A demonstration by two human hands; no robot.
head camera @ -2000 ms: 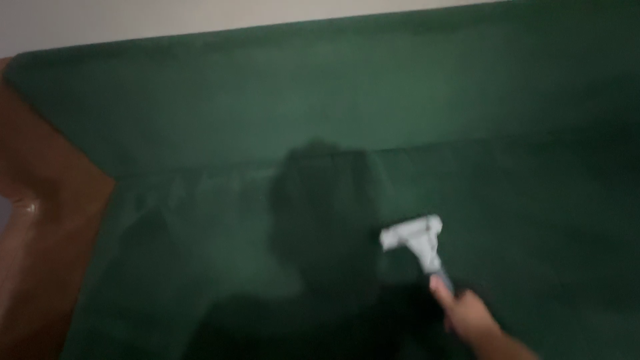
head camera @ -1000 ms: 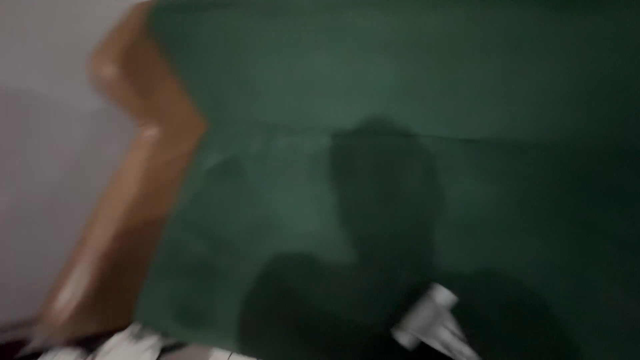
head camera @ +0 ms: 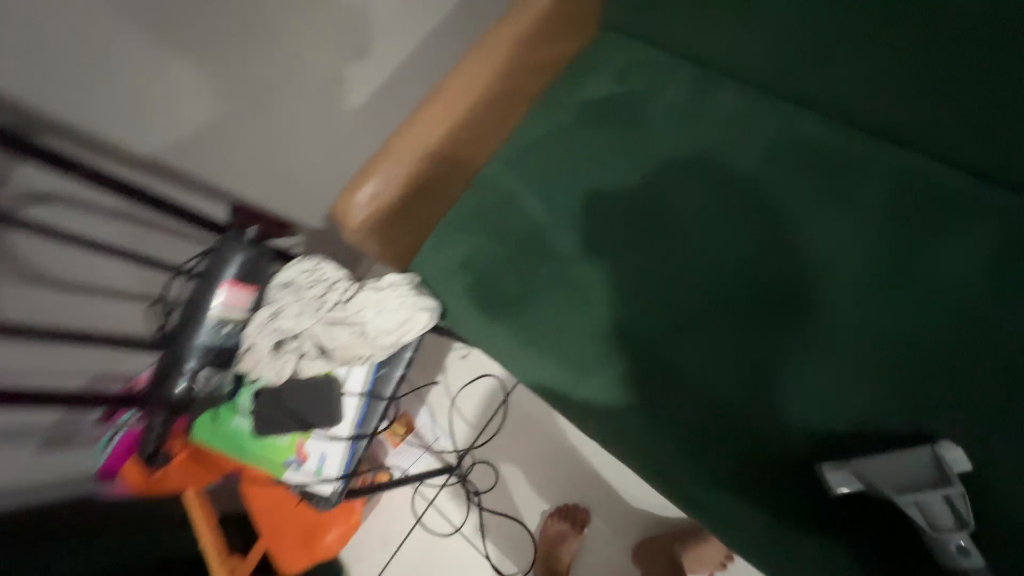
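Observation:
A grey plastic tool head with a wide flat mouth, like a vacuum upholstery nozzle [head camera: 916, 488], is at the lower right, over the dark green fabric seat [head camera: 544, 280]. Its handle runs out of the frame at the bottom, and no hand shows on it. Neither my left hand nor my right hand is in view. A shadow of a head and shoulders falls across the seat. Along the seat's left side runs a brown wooden armrest [head camera: 456, 136].
Left of the seat, a dark-railed rack or chair holds a crumpled white patterned cloth [head camera: 336, 320], a black flat device [head camera: 298, 406] and papers. Below are an orange plastic object [head camera: 296, 520], looped black cables [head camera: 480, 472] on the pale floor, and two bare feet [head camera: 564, 532].
The view has swung left and down, bringing in the cluttered rack, floor and feet. Two seconds ago a hand held the tool's handle on the seat; that hand is now out of frame.

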